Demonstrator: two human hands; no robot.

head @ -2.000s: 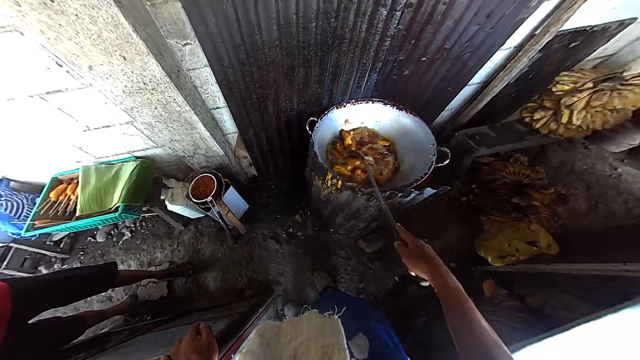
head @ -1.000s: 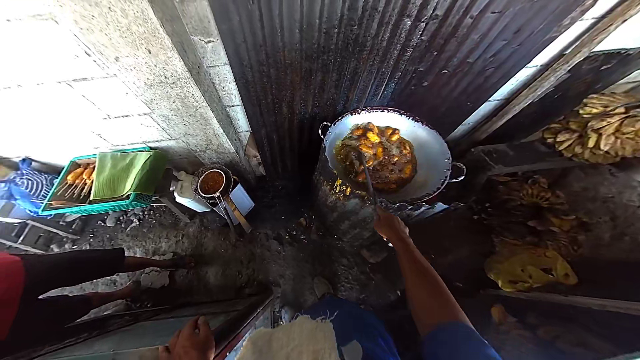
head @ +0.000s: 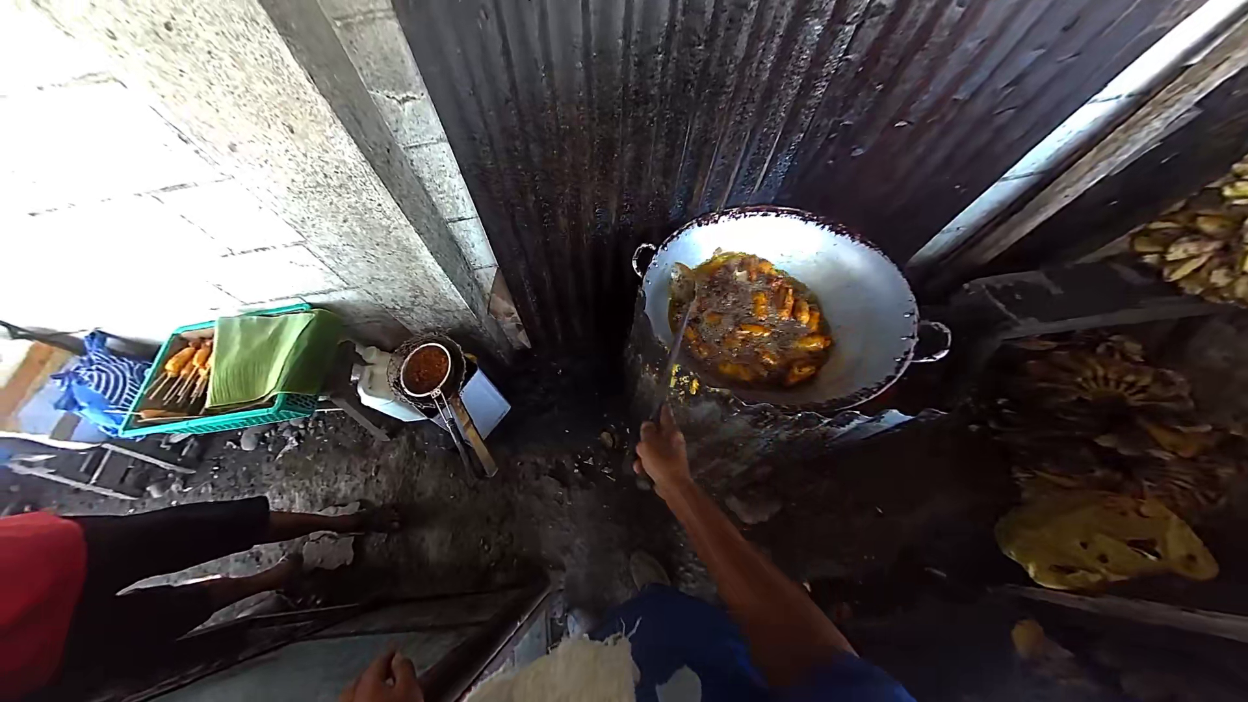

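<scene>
A large white enamel wok (head: 863, 292) with two loop handles and a dark chipped rim holds bubbling oil and browned pieces of food (head: 756, 331), which look like bananas. My right hand (head: 665, 450) grips the handle of a long metal ladle (head: 676, 356), whose bowl rests in the oil at the left side of the wok. Low in the view, my left hand (head: 385, 680) has its fingers bent near the bottom edge; whether it holds anything cannot be seen.
Corrugated metal sheeting (head: 682, 117) stands behind the wok. Leftward are a strainer (head: 427, 370) with brown contents and a green plastic crate (head: 210, 424) with skewered food and a banana leaf (head: 273, 359). A person (head: 166, 546) stands at left. Banana bunches (head: 1194, 239) and a yellow plastic bag (head: 1107, 541) lie right.
My right hand and the ladle have moved left; the ladle's bowl is now at the wok's left side. The food pieces have shifted and spread toward the right in the oil.
</scene>
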